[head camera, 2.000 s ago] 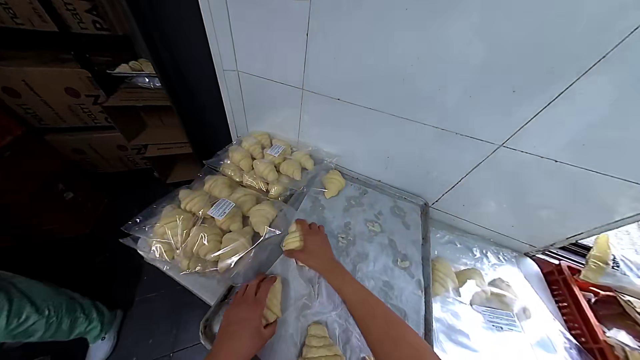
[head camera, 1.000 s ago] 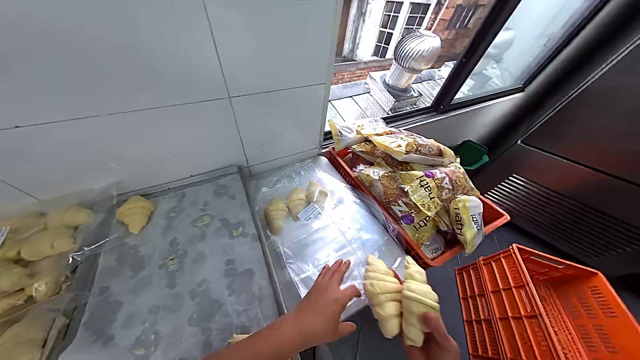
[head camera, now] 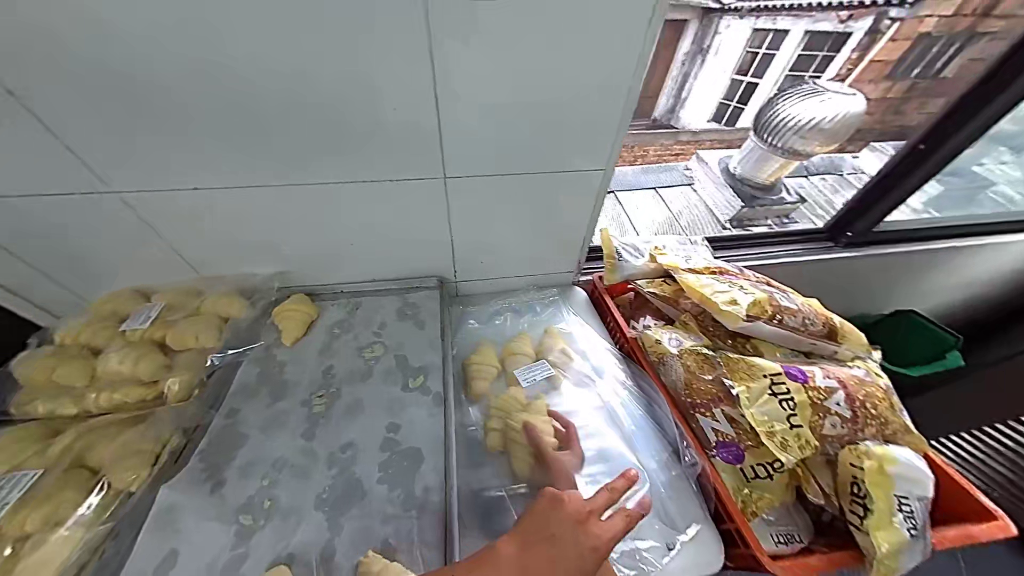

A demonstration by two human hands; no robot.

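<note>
My right hand point(head camera: 558, 452) is inside a clear plastic bag point(head camera: 600, 416), its fingers against two raw croissants point(head camera: 516, 428). Behind them in the bag lie several more croissants point(head camera: 482, 370), under a white label point(head camera: 534, 373). My left hand point(head camera: 572, 524) is over the near part of the bag, in front of my right wrist, fingers apart; whether it touches the film is unclear. To the left is a paper-lined metal tray point(head camera: 360, 448) with a single croissant point(head camera: 294, 318) at its back left corner and others partly visible at its near edge.
Filled bags of croissants point(head camera: 128, 352) overlap the tray's left side. A white board or tray point(head camera: 708, 536) lies under the open bag. On the right, a red plastic crate point(head camera: 972, 504) holds packaged bread bags point(head camera: 768, 400). Tiled wall and a window stand behind; a green container point(head camera: 912, 340) is at right.
The two croissants in my right hand have moved left into the bag, beside those inside. My left hand has shifted over the bag's near part. The view has swung right since the oldest frame.
</note>
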